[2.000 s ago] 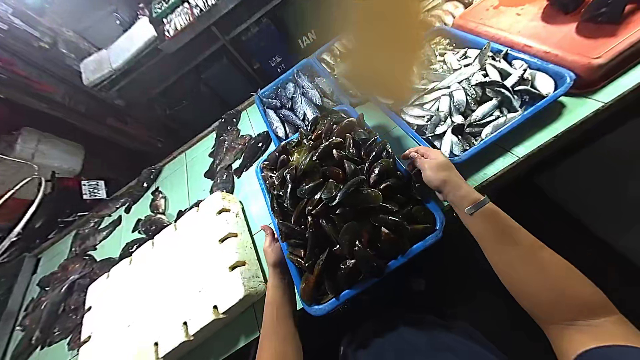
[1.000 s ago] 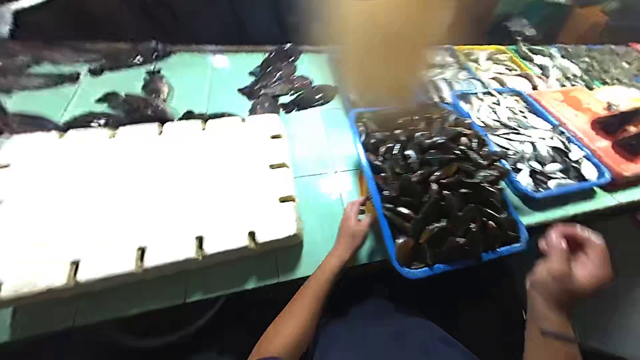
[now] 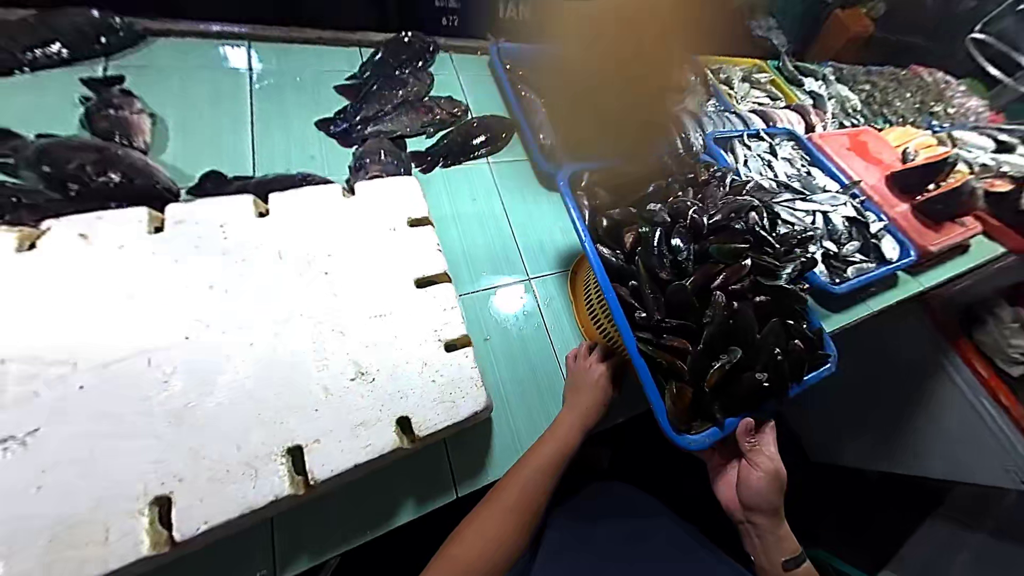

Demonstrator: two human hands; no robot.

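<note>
A blue plastic tray [image 3: 620, 308] heaped with dark mussels [image 3: 712, 288] sits tilted at the counter's front edge, its near corner jutting past the edge. Under its left side shows the rim of an orange-yellow perforated plastic basket [image 3: 590, 308]. My left hand [image 3: 590, 384] is at the near part of this basket, fingers curled and partly hidden below the tray's left side; its grip cannot be made out. My right hand [image 3: 748, 476] supports the tray's near corner from below, with the thumb up by the rim.
A white foam slab [image 3: 224, 352] with notched edges covers the left of the green tiled counter [image 3: 480, 232]. Whole dark fish [image 3: 400, 104] lie behind it. Right of the mussels stand a blue tray of small silvery fish [image 3: 832, 208] and a red tray [image 3: 872, 176]. A blurred patch hides part of the back.
My right hand, off the tray one second ago, is now under its near corner. The basket beneath the tray shows more plainly. The view has turned since the first frame.
</note>
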